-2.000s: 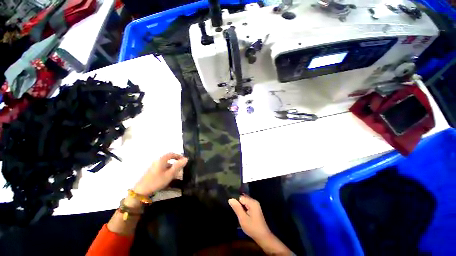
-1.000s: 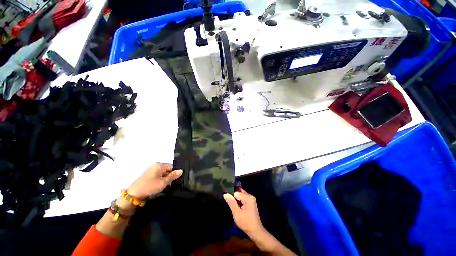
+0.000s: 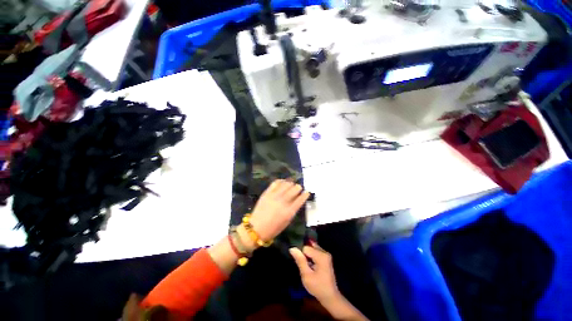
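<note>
The camouflage panel (image 3: 274,155) runs from under the needle area of the white sewing machine (image 3: 389,116) down over the table's front edge. My left hand (image 3: 280,210) lies across the panel, its fingertips at the panel's right edge by a small black piece (image 3: 309,196); whether it grips this piece is unclear. My right hand (image 3: 315,269) pinches the panel's lower right edge, with a small dark red item (image 3: 310,242) at its fingers. A heap of black webbing tabs (image 3: 88,169) lies on the left of the table.
Slim dark metal snips (image 3: 373,143) lie on the machine bed. A black phone-like rectangle (image 3: 509,143) rests on dark red cloth (image 3: 465,153). A blue crate (image 3: 421,241) with dark pieces stands at lower right, another (image 3: 164,53) behind the table. Red and grey fabric (image 3: 37,94) is at upper left.
My left hand has moved right, from the panel's left edge across to its right edge. My right hand stays near the panel's lower right edge. The camera view has shifted slightly.
</note>
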